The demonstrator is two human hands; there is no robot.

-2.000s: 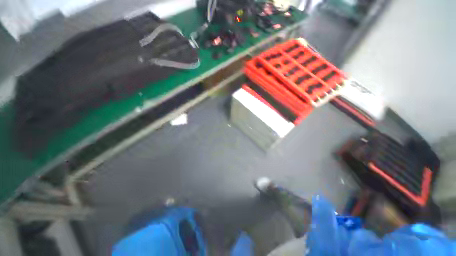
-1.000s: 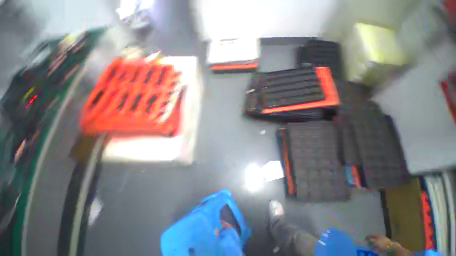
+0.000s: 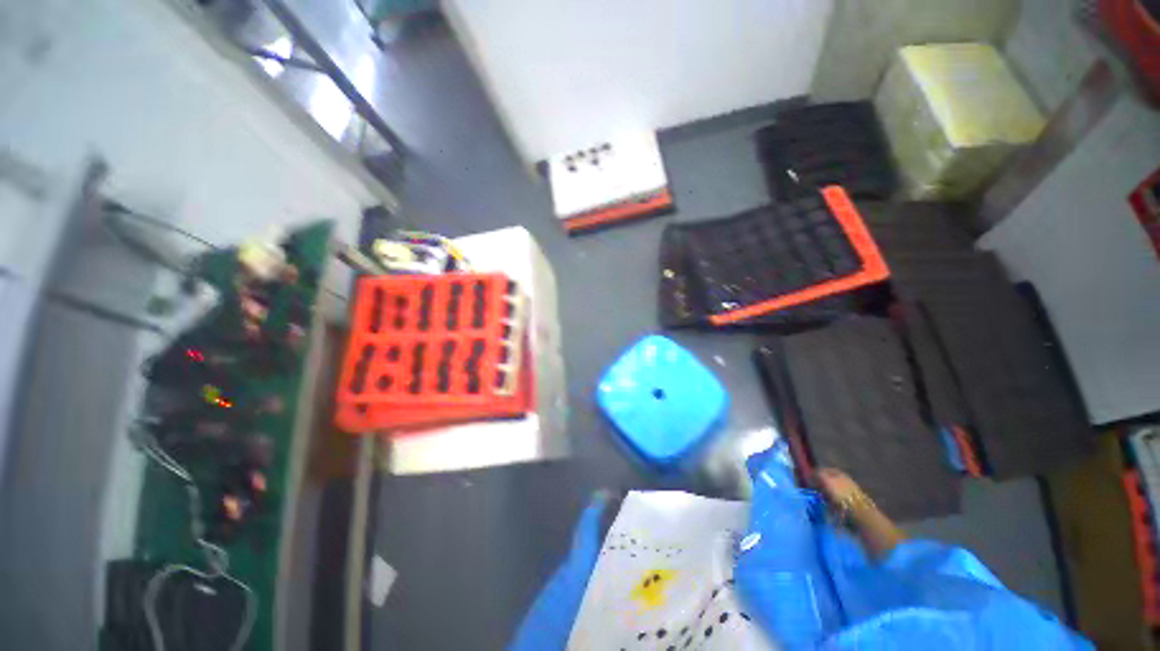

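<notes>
A blue plastic stool (image 3: 662, 401) stands on the grey floor just ahead of me, seen from above, with a small dark hole in its seat. My right hand (image 3: 855, 502) is bare, small and blurred at the end of a blue sleeve, in front of the dark trays. I cannot tell whether it holds anything. My left hand is not clearly in view; only a blue sleeve shows at the bottom. My white top with a yellow print and dark dots shows between the sleeves.
A red tray (image 3: 439, 343) with rows of dark units lies on a white box (image 3: 541, 439). The green bench (image 3: 210, 464) with cables is at left. A white tray (image 3: 611, 178) on red trays stands ahead. Black trays (image 3: 859, 401) cover the floor at right, near a yellowish box (image 3: 960, 115).
The blue stool, earlier at the bottom with my left hand at its opening, now stands farther forward, apart from my hands. My left hand has left view. The view has turned right.
</notes>
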